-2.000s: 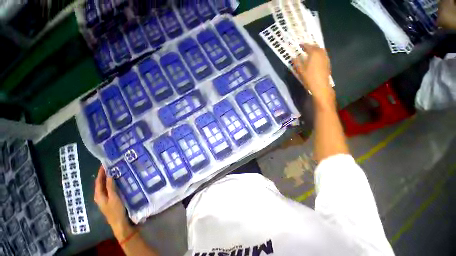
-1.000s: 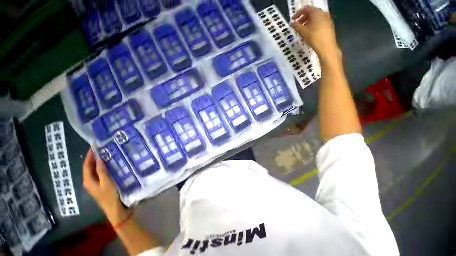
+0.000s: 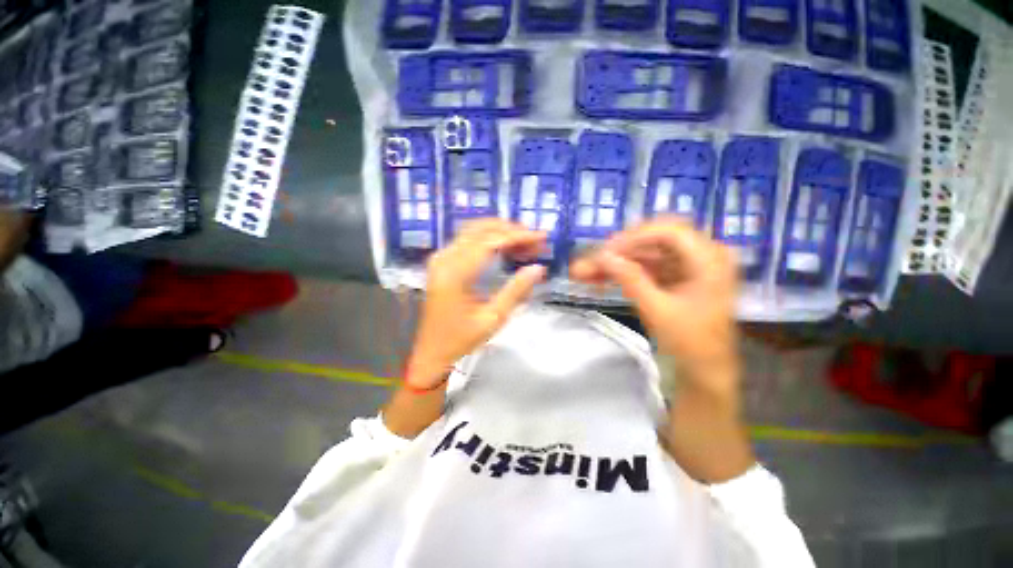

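A whitish tray (image 3: 552, 87) of blue-violet phone cases lies in front of me, with some cases sideways in the middle row. Two cases at its near left have pale camera ring pieces (image 3: 457, 133) at their upper ends. My left hand (image 3: 464, 297) is over the tray's near edge, thumb and forefinger apart, with nothing visible between them. My right hand (image 3: 685, 297) is beside it, blurred, with its fingertips close together and pointing at my left hand. I cannot tell whether it holds a small piece. The hands cover the lower ends of some near-row cases.
A white sticker sheet (image 3: 267, 122) lies left of the tray. More sheets (image 3: 933, 166) overlap at the right edge. A tray of dark cases (image 3: 139, 122) is at far left. Red stools (image 3: 916, 383) stand below the bench on both sides. Part of another person shows at far left.
My right hand has left the sheets on the right and come to the middle. My left hand has let go of the tray's left edge and moved right. The view has turned.
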